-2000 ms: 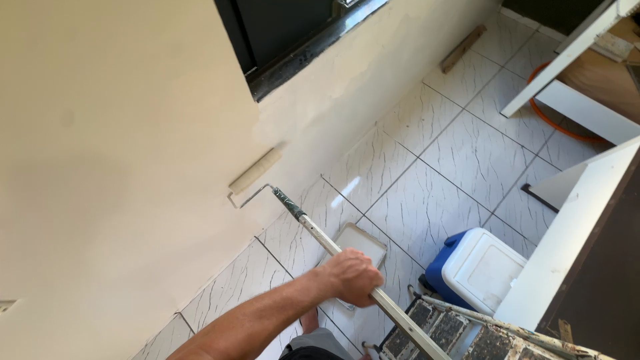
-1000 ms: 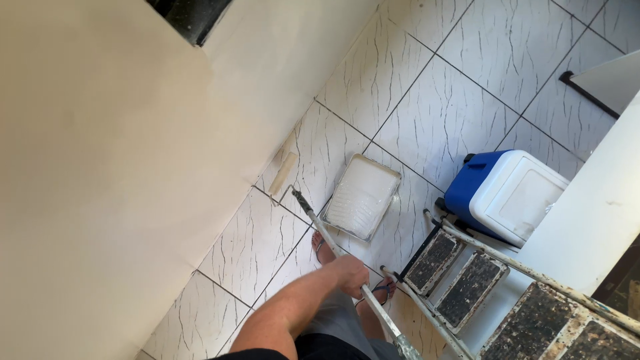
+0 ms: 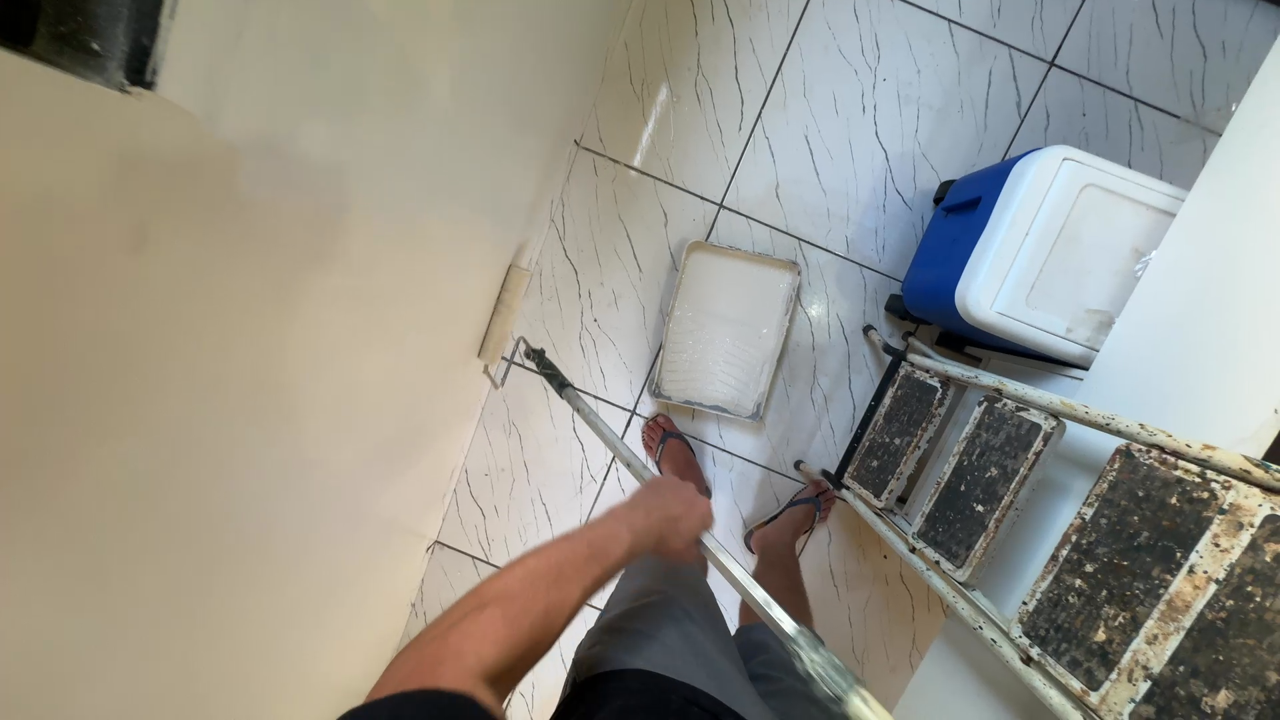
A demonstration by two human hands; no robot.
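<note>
My left hand [image 3: 672, 516] is closed around the metal extension pole [image 3: 610, 440] of a paint roller. The pole runs from the lower right up to the roller frame, and the pale roller sleeve [image 3: 505, 314] lies against the cream wall [image 3: 300, 400], low down near the floor. Right of the roller, a paint tray [image 3: 727, 328] with light paint in it rests on the tiles, just beyond my feet. My right hand is out of view; the pole's lower end leaves the frame at the bottom.
A paint-spattered stepladder [image 3: 985, 480] stands at the right. Behind it are a blue and white cooler [image 3: 1075, 250] and a white panel [image 3: 1200, 290]. My sandalled feet are on the tiled floor [image 3: 850, 120] between tray and ladder. A dark window corner [image 3: 90, 35] shows upper left.
Two seconds ago the roller was higher on the wall, below the dark window; now it is low by the floor. The view has swung down, bringing the tray and both feet fully into sight.
</note>
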